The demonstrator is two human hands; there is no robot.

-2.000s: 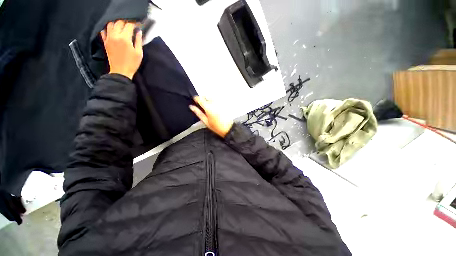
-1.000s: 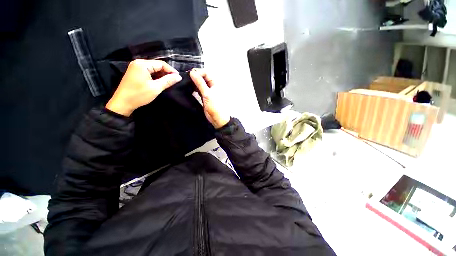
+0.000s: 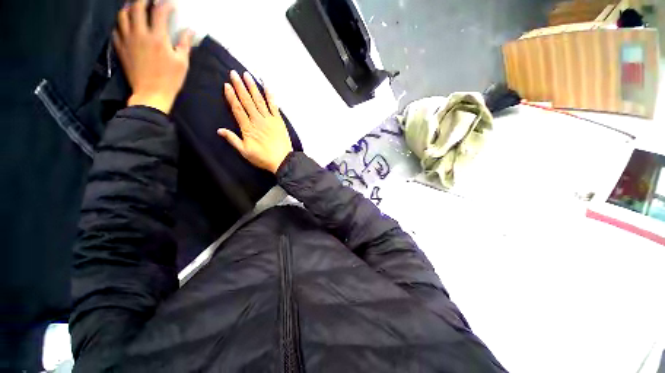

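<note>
The garment body (image 3: 36, 197), a large very dark cloth, covers the left of the white table and reaches under both forearms. A narrow plaid strip (image 3: 67, 116) lies on it at the left. My left hand (image 3: 152, 55) is at the top left, fingers spread, palm down at the cloth's upper edge; its fingertips reach the frame's top edge. My right hand (image 3: 257, 125) lies flat, fingers spread, on the dark cloth near its right edge. Neither hand grips anything that I can see.
A boxy black case (image 3: 339, 47) stands on the white table (image 3: 255, 29) right of the cloth. Black offcuts (image 3: 368, 164) lie on the floor. An olive cloth heap (image 3: 446, 135) and a cardboard box (image 3: 580, 69) are at the right. A white bundle (image 3: 57, 346) shows at lower left.
My hands were pinching the cloth close together near its plaid fabric. They are now apart and spread flat; the left has moved up and left. The plaid fabric there no longer shows.
</note>
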